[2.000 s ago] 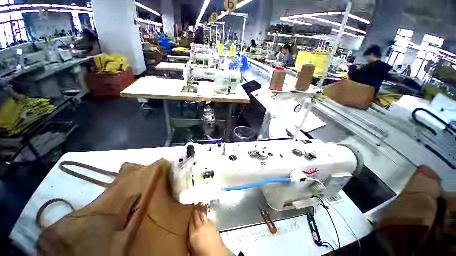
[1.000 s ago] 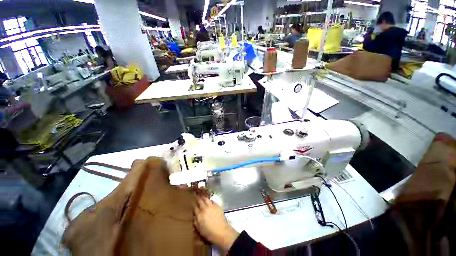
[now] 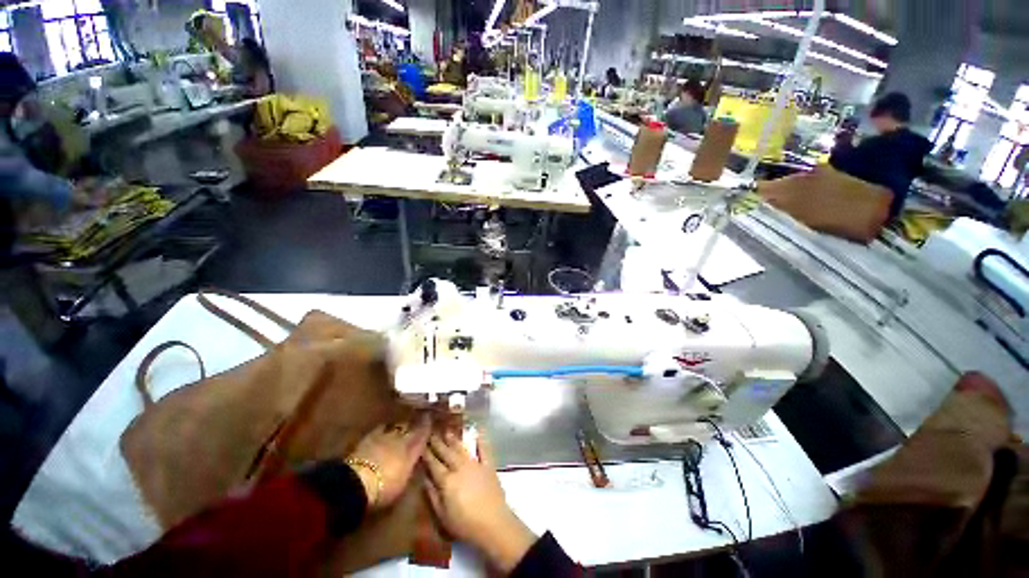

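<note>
A large brown bag piece (image 3: 226, 418) lies on the white table left of the machine, one edge under the needle area of the white sewing machine (image 3: 542, 339). Two thin brown strap loops (image 3: 158, 348) stick out at its left and back. My left hand (image 3: 392, 454), with a gold bracelet, lies on the bag just left of the needle area. My right hand (image 3: 460, 485) lies beside it, fingers on the bag's edge in front of the presser foot. A darker brown strip end (image 3: 431, 546) shows below my hands. The fingers hide the exact grip.
Orange-brown snips (image 3: 592, 460) and a black tool with cord (image 3: 696, 485) lie by the machine base. A brown pile (image 3: 937, 463) is at the right. Brown thread cones (image 3: 647, 150) stand behind. Another machine table (image 3: 339, 169) is ahead. A person in dark clothes (image 3: 886, 152) is at back right.
My left hand and its dark red sleeve have come into view onto the bag. My right hand stays near the needle. The darker strip end now shows below the hands. The view has shifted.
</note>
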